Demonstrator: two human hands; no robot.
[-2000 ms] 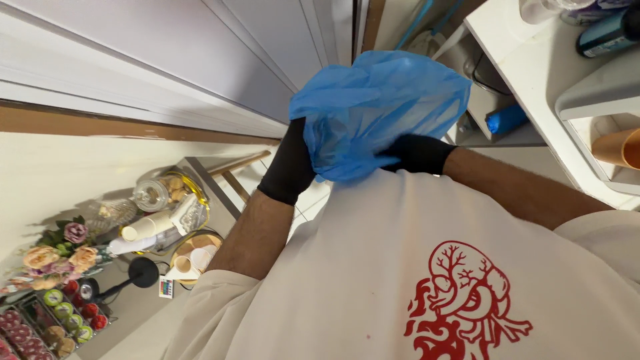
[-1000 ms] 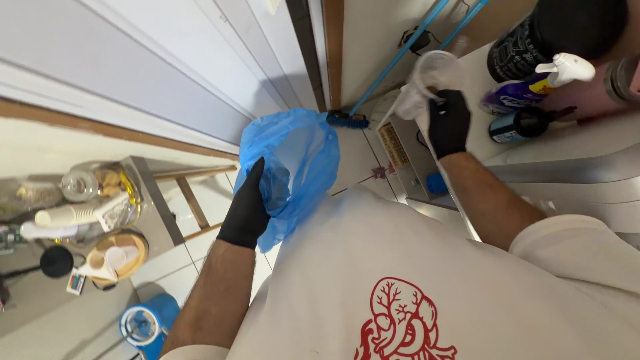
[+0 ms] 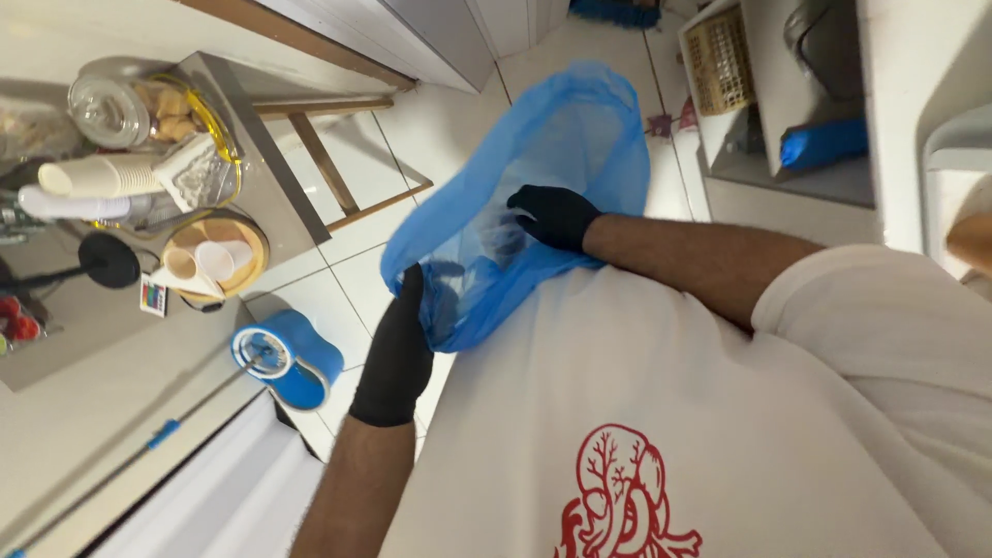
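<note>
A blue plastic bag (image 3: 473, 194) hangs wide at its mouth in front of my shirt. My left hand (image 3: 395, 349), in a black glove, grips the bag's near left rim, thumb on the inner side. Over the bag's mouth is my right hand (image 3: 554, 215), also black-gloved, its fingers curved and spread a little. Just under those fingers something clear shows inside the bag, too blurred to name for certain. No object is visible between the right fingers.
At left, a counter holds a lidded glass jar (image 3: 108, 112), stacked paper cups (image 3: 101, 177) and a round wooden tray (image 3: 260, 248). A blue mop bucket (image 3: 310, 360) stands on the tiled floor. Shelves at right hold a wicker basket (image 3: 721, 62) and a blue roll (image 3: 825, 143).
My right hand has moved from the right, where it held a clear plastic cup, to over the bag's mouth. The cup is no longer in its fingers. The view has shifted.
</note>
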